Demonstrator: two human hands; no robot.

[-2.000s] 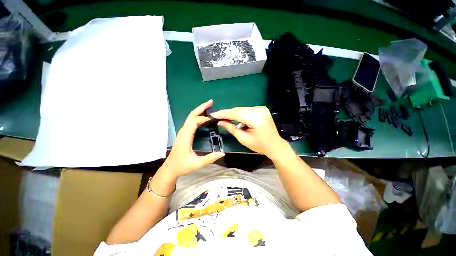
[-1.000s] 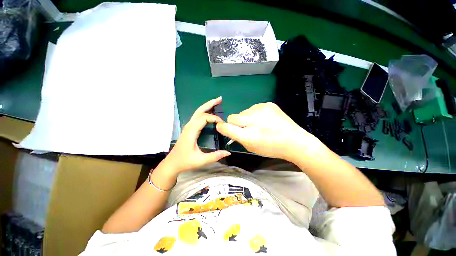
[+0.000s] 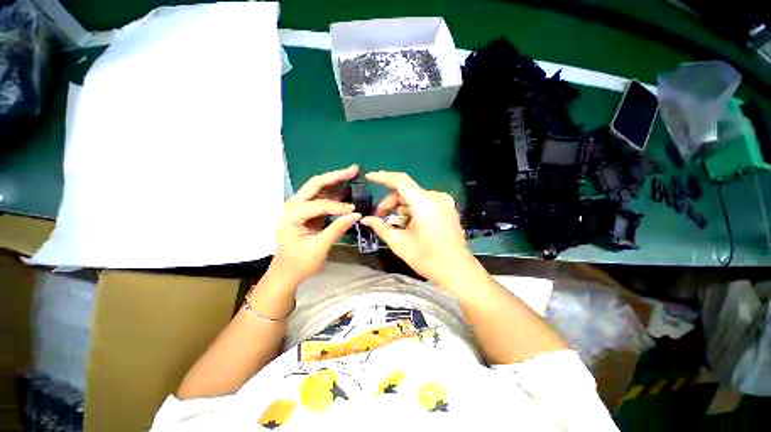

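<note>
A black plastic housing [image 3: 362, 199] with an open frame at its near end is held above the bench's front edge. My left hand [image 3: 309, 226] grips it from the left, with thumb and fingers on its side and far end. My right hand [image 3: 418, 226] touches it from the right with thumb and index finger. A small pale piece, perhaps a tool, shows between the fingers of my right hand. The fingers hide much of the housing.
A white box [image 3: 401, 104] of tiny grey bits stands behind my hands. Black housings [image 3: 516, 160] are heaped to the right, with a phone [image 3: 635, 116], a clear bag [image 3: 695, 97] and a green device [image 3: 734, 145] beyond. White sheets [image 3: 173, 143] cover the left. A brown carton [image 3: 165, 346] is below.
My left thumb has closed in onto the housing. My right hand has turned, its fingertips now against the housing's right side and far end. The camera view has shifted slightly.
</note>
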